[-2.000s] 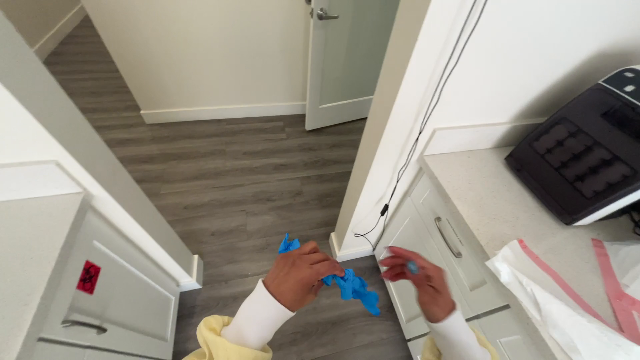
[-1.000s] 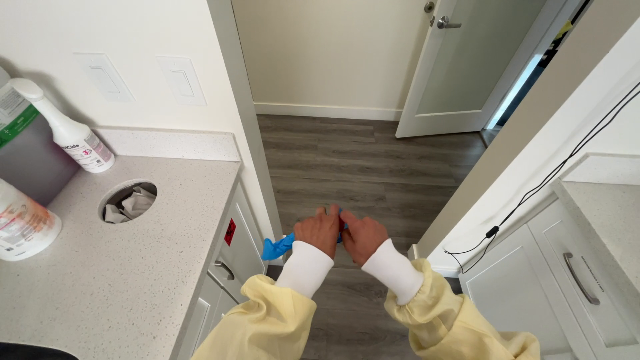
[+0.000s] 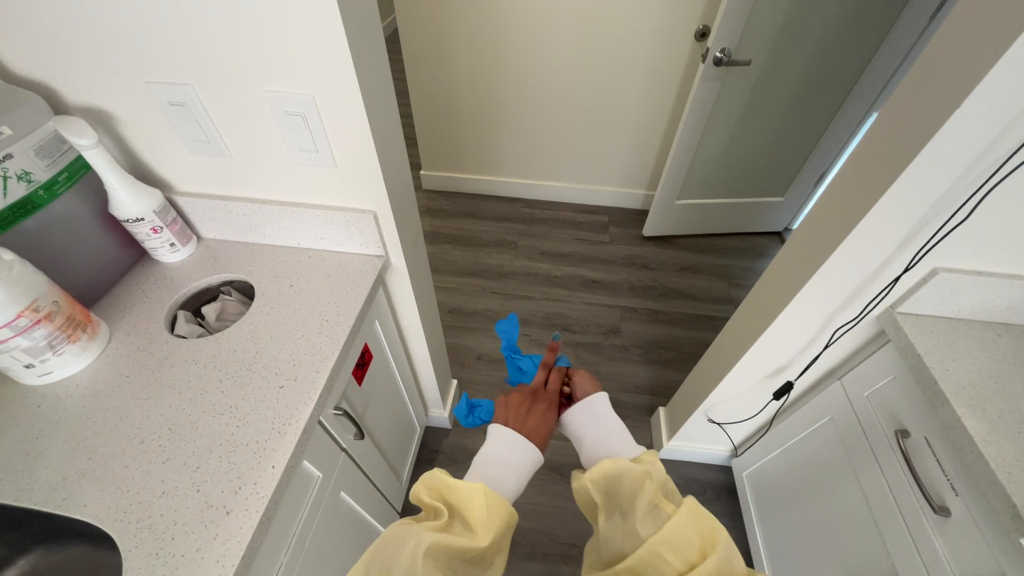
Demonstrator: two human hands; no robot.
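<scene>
My left hand (image 3: 531, 406) is around crumpled blue disposable gloves (image 3: 518, 364); one part sticks out above its fingers and another hangs out by the wrist side. Its index finger points up and away from the gloves. Pressed against it from the right is my right hand (image 3: 584, 387), partly hidden behind the left fingers, so its grip cannot be made out. Both wrists have white knit cuffs under a yellow gown (image 3: 456, 512).
On the left counter (image 3: 160, 424) stand a white spray bottle (image 3: 136, 196), a white container (image 3: 44, 324) and a large jug (image 3: 68, 224), near a round waste opening (image 3: 210, 308) holding crumpled paper. Cabinets flank the doorway. A black cable (image 3: 864, 308) hangs at right.
The view has swung left, bringing the left counter into sight. My right hand, apart from the left two seconds ago, is now against it. The left index finger has straightened.
</scene>
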